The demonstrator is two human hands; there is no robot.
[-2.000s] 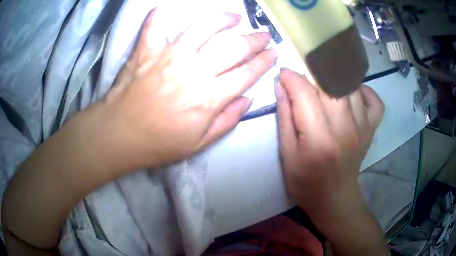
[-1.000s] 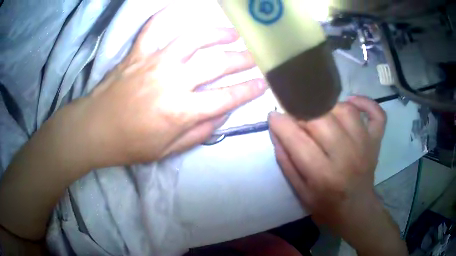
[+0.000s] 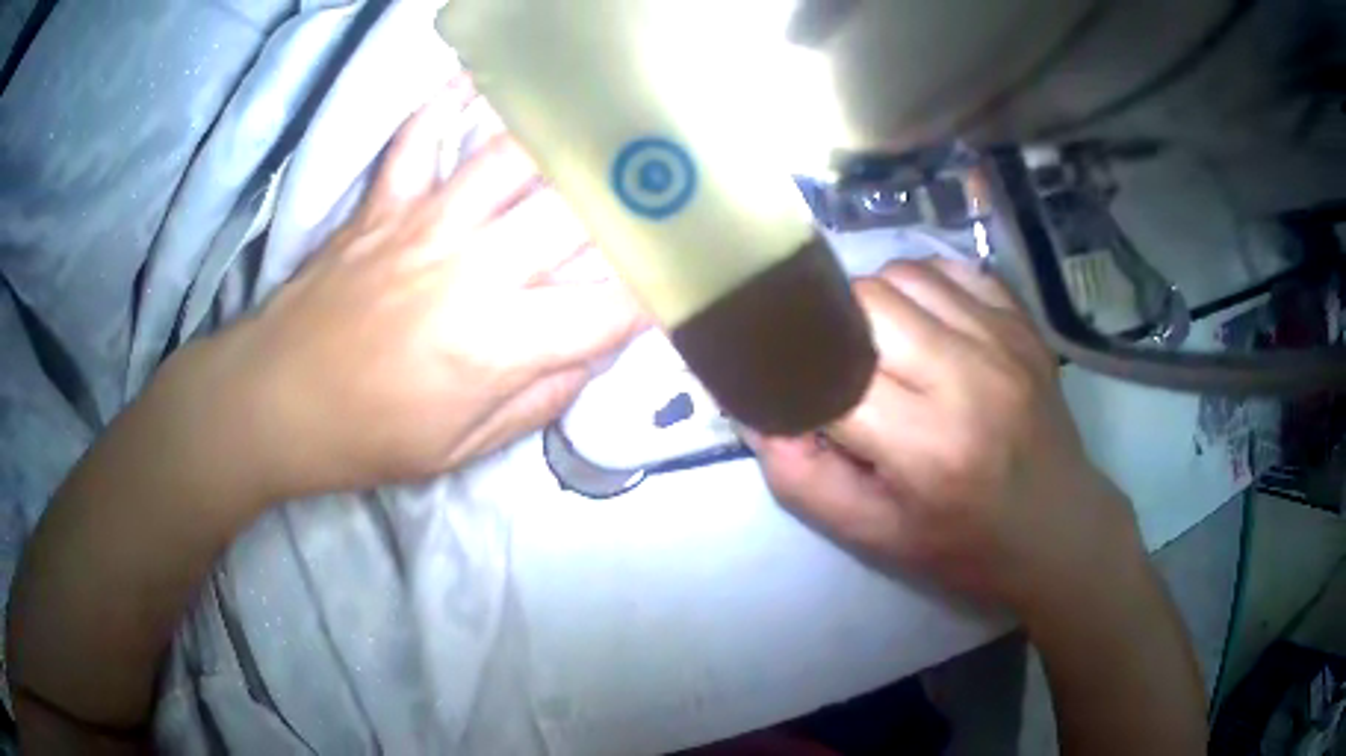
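Note:
Pale grey-white cloth (image 3: 340,620) lies bunched over the left side and under my left hand. My left hand (image 3: 428,310) rests flat on it, fingers spread and pointing right, glaring white under the lamp. The cream-yellow bar (image 3: 650,177) with a blue ring mark and brown rounded end hangs above, covering my left fingertips. My right hand (image 3: 930,414) is curled beside the brown end; its thumb and fingertips are partly hidden, so I cannot tell whether it grips cloth. A rounded metal plate end (image 3: 598,470) shows between my hands. The needle is hidden.
The white table (image 3: 664,591) curves across the front. A bent dark metal rod (image 3: 1166,366) and small metal machine parts (image 3: 886,200) stand at the upper right. The grey machine body fills the top right. A glass-like green edge (image 3: 1237,606) runs down at the right.
The bar appears further left and lower, and now covers more of my left fingers. My right hand has turned and curled more. More of the rounded plate end shows between my hands.

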